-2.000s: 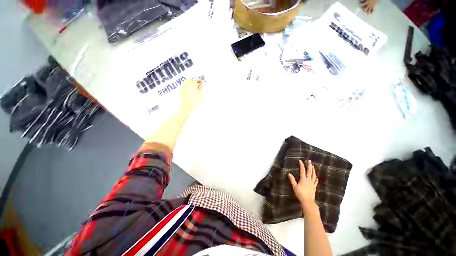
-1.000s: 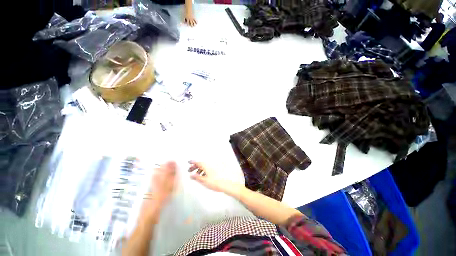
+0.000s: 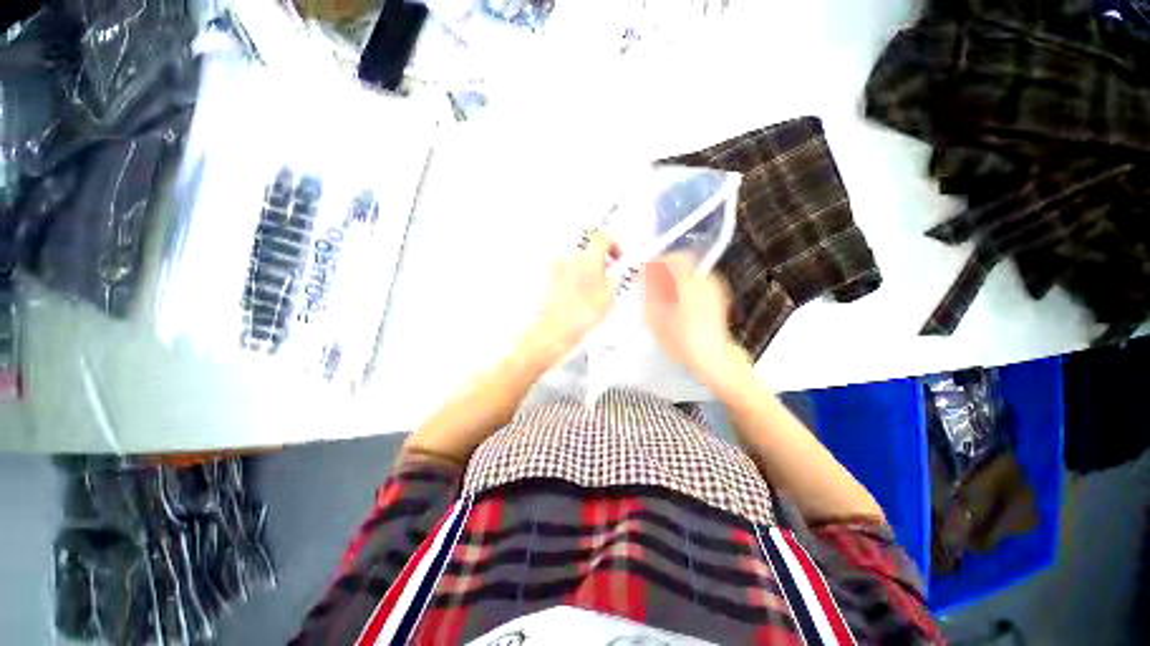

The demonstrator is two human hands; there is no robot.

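A clear polybag (image 3: 691, 208) with small dark printing is between my hands at the table's front edge. My left hand (image 3: 583, 293) grips its left side. My right hand (image 3: 685, 303) is at the bag's right side, partly behind or inside the plastic and a little blurred. The bag's upper part stands open and overlaps the left corner of the folded plaid garment (image 3: 797, 202), which lies flat on the table just beyond my right hand. The stack of empty polybags (image 3: 341, 252) with bold dark lettering lies to the left.
Bagged garments (image 3: 107, 164) lie at the far left, and more bagged garments (image 3: 158, 543) are below the table edge. A black phone (image 3: 394, 46) is at the top. A loose plaid pile (image 3: 1047, 139) is at the right. A blue crate (image 3: 885, 442) stands below the table.
The view has turned and moved closer. Both hands have come together over the front edge with a polybag between them. The folded plaid garment still lies on the table.
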